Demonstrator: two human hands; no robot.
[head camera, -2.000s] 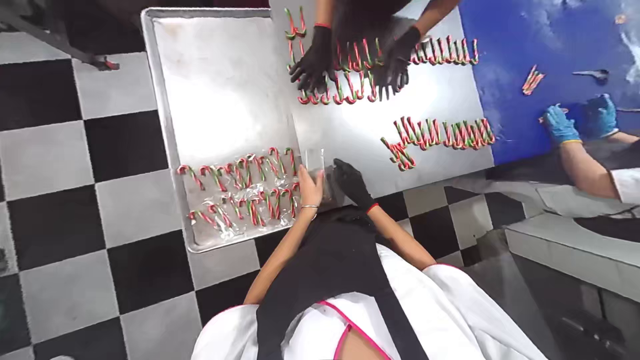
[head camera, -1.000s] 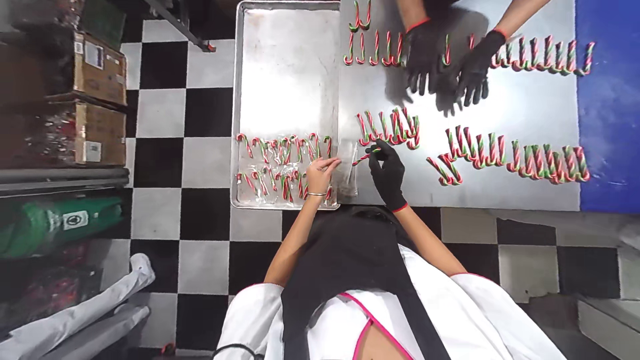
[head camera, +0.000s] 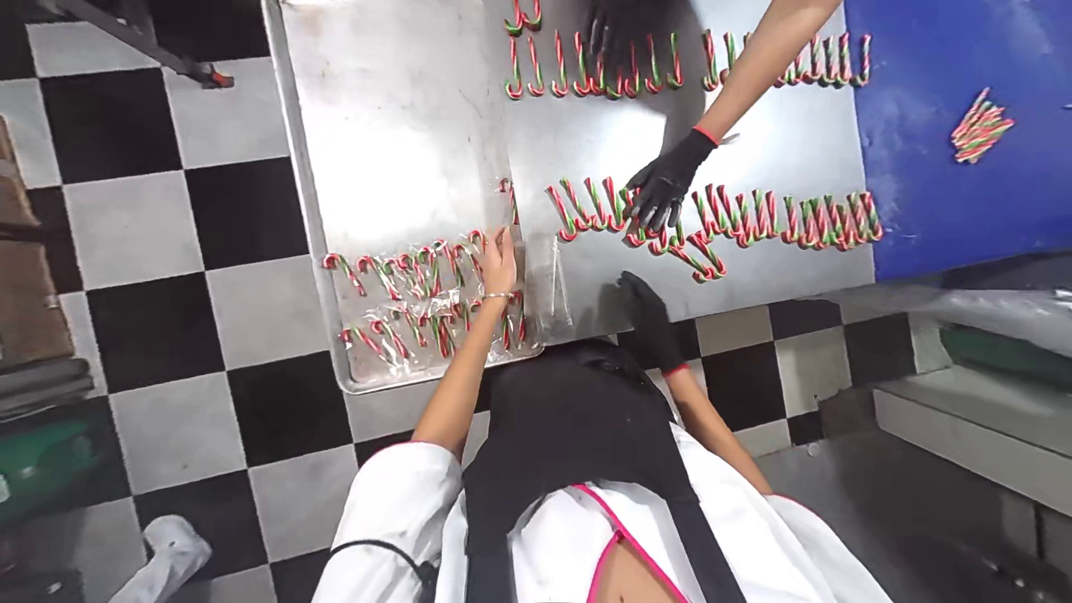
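Observation:
My bare left hand is over the right edge of the metal sheet tray, with a bagged candy cane at its fingertips. Two rows of red, white and green candy canes in clear wrappers lie to its left in the tray. My right hand, in a black glove, is at the near edge of the metal table, fingers apart, with nothing seen in it. Between my hands lie clear plastic bags. Unwrapped candy canes lie in a row beyond my right hand.
Across the table, a co-worker's black-gloved hand touches the nearer row of canes; the other is over the far row. A pile of candy sticks lies on a blue surface at the right. A metal leg stands at upper left.
My left hand has moved from beside the bags onto the tray edge, and my right hand has drawn back from the canes. A co-worker's hand has come down to the nearer row.

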